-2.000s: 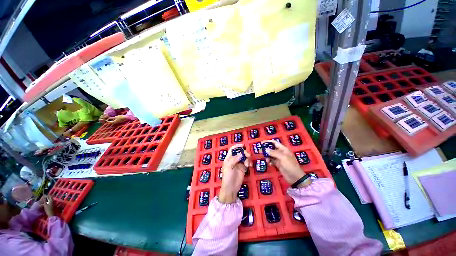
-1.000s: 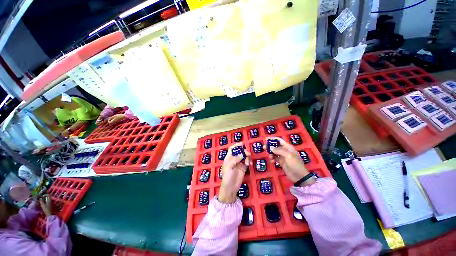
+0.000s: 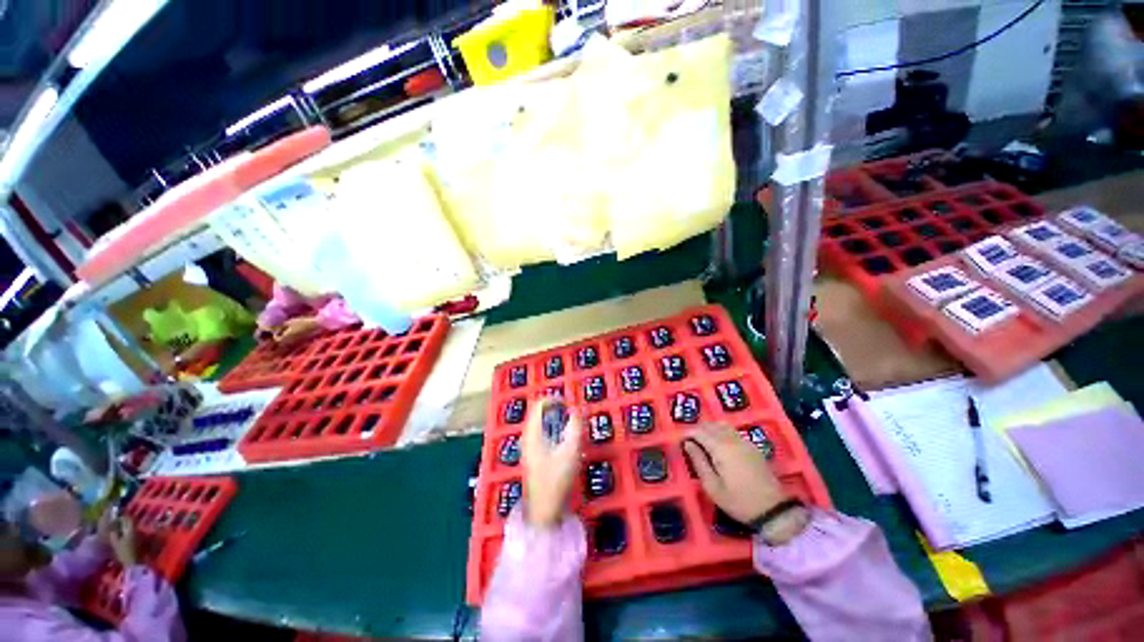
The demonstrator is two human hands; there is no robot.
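Observation:
A large red-orange turnover tray (image 3: pixel 703 561) lies in front of me with rows of small dark square smartwatch units (image 3: pixel 639 419), many showing white marks on their screens. My left hand (image 3: pixel 550 467) is over the left part of the tray with a dark smartwatch unit (image 3: pixel 555 421) between its fingertips. My right hand (image 3: pixel 738 477) is low over the right part of the tray, fingertips at a pocket; whether they grip a unit is hidden. Units in the row nearest me, such as one smartwatch unit (image 3: pixel 666 522), have dark screens.
A metal upright (image 3: pixel 793 251) stands behind the tray's right side. Record sheets with a black pen (image 3: pixel 977 449) lie at right, below a tray of white-and-dark cards (image 3: pixel 982 309). Other red trays (image 3: pixel 339 391) are at left, near another person's pink sleeve (image 3: pixel 138 596). Yellow sheets hang in front.
The view has shifted. My hands have moved apart and lower over the tray; before, each held up a unit with white marks. My right hand is now down at a right-side pocket.

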